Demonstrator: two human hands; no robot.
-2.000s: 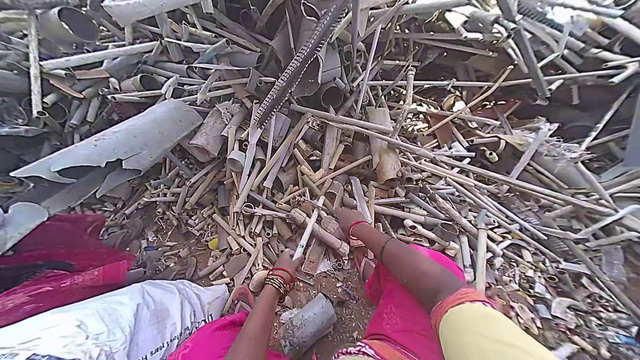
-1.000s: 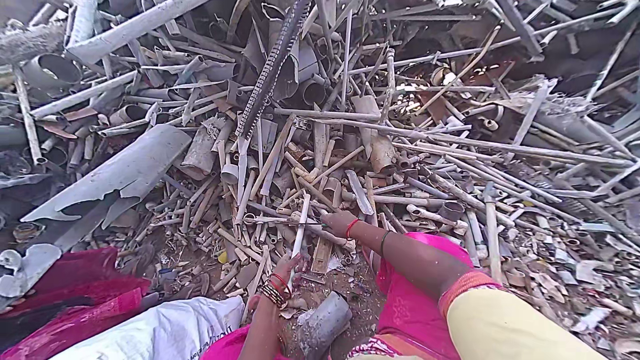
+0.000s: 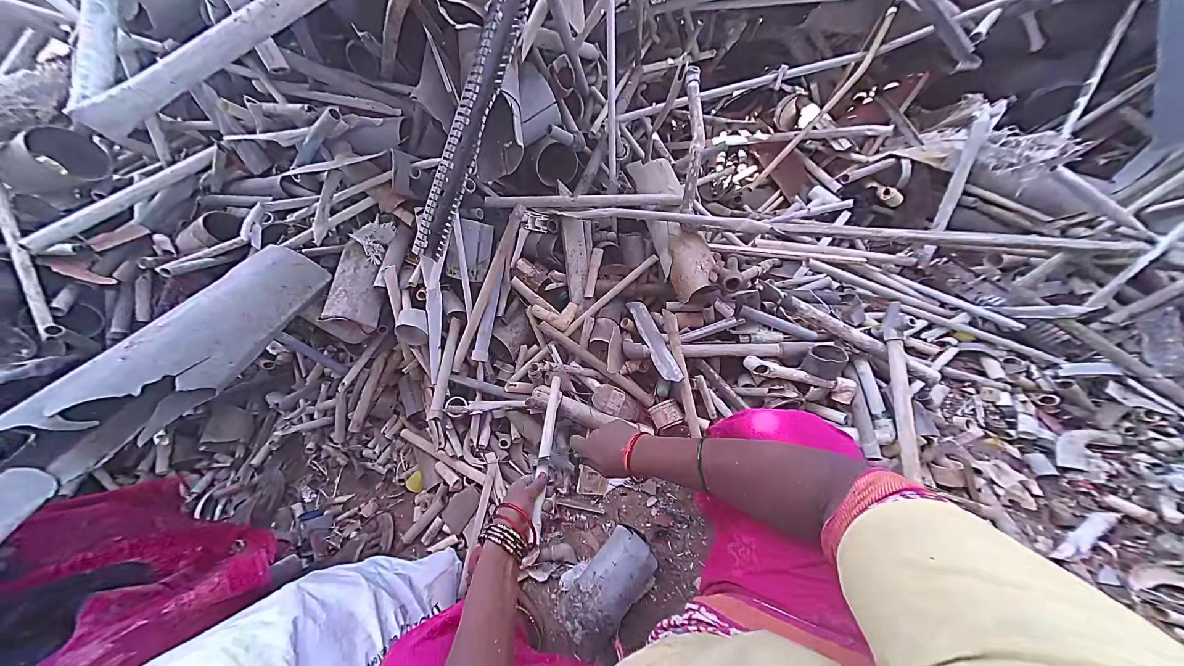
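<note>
My left hand (image 3: 524, 493), with bangles at the wrist, is closed around the lower part of a pale narrow plastic pipe (image 3: 550, 416), which points away from me. My right hand (image 3: 606, 448), with a red band at the wrist, is just right of the pipe's middle; its fingertips are blurred, and whether they hold anything cannot be seen. Beyond both hands lie short pipe offcuts (image 3: 592, 412) and a pipe piece with a wider end (image 3: 666, 413). A wide grey pipe piece (image 3: 608, 583) lies on the soil near my left forearm.
A heap of scrap pipes (image 3: 786, 227) rises ahead. A dark ribbed strip (image 3: 467, 129) leans down its middle. A large broken grey pipe sheet (image 3: 185, 338) lies left, above a red cloth (image 3: 176, 555) and a white sack (image 3: 342, 610) with writing. Loose fragments (image 3: 1082, 444) spread at right.
The pale pipe, slanted across between my hands two seconds ago, now stands closer to upright in the view. My right hand has moved from beside its upper part to beside its middle.
</note>
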